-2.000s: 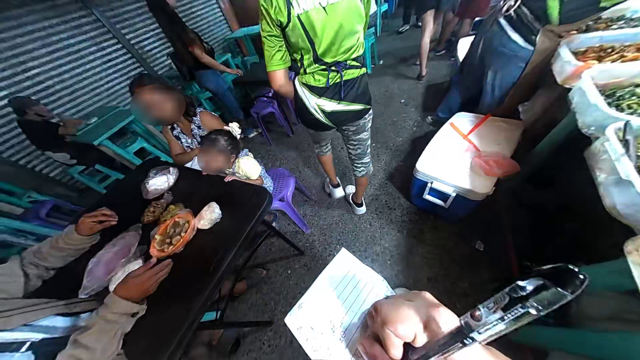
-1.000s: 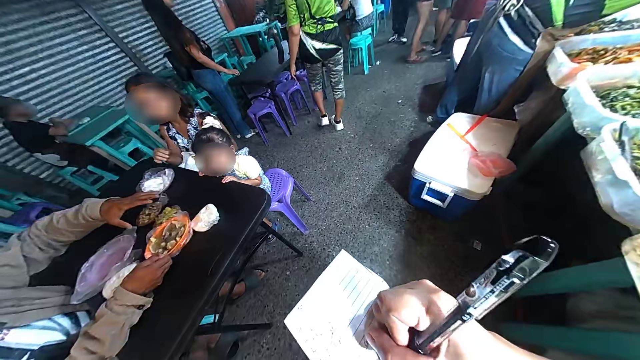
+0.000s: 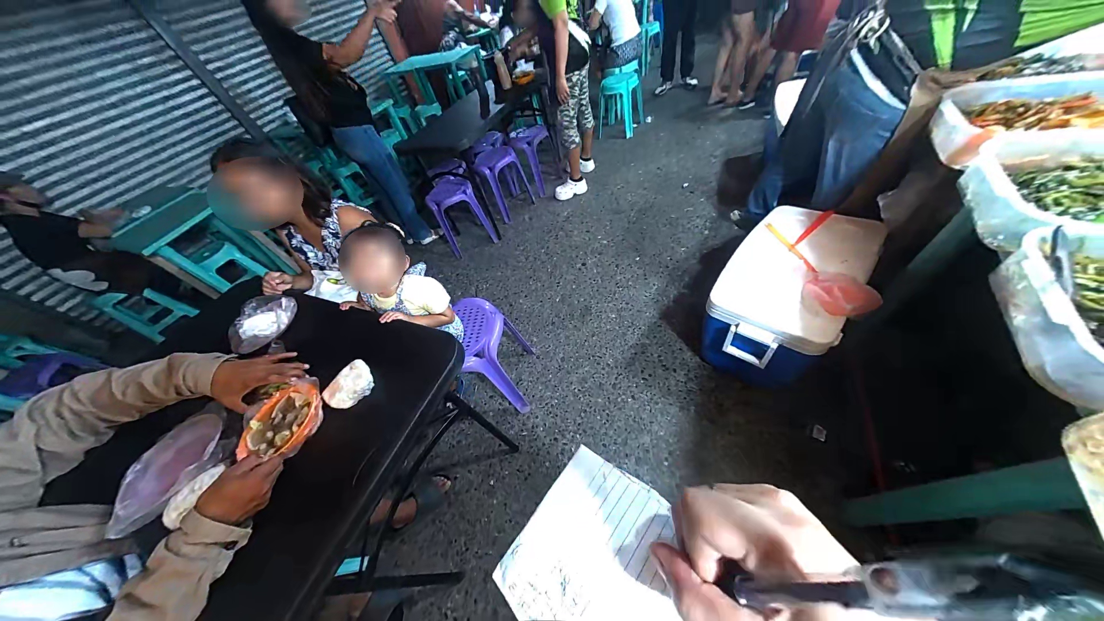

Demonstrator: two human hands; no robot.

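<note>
In the lower right of the head view, my right hand (image 3: 750, 539) grips a black pen (image 3: 828, 593), blurred at its far right end. A small lined paper sheet (image 3: 595, 535) with handwriting lies against the left side of this hand; whether its fingers also hold the paper is unclear. My left hand does not show.
At left, a person's hands hold an orange bowl of food (image 3: 280, 421) on a black table (image 3: 379, 371). A child stands beside a purple stool (image 3: 487, 345). A blue and white cooler (image 3: 776, 293) stands right, near plastic food tubs (image 3: 1018, 194). People and stools occupy the background.
The person in the green shirt has moved farther away, toward the back tables. My right hand still grips the pen, whose far end now points lower. A standing person at upper left has raised their arms.
</note>
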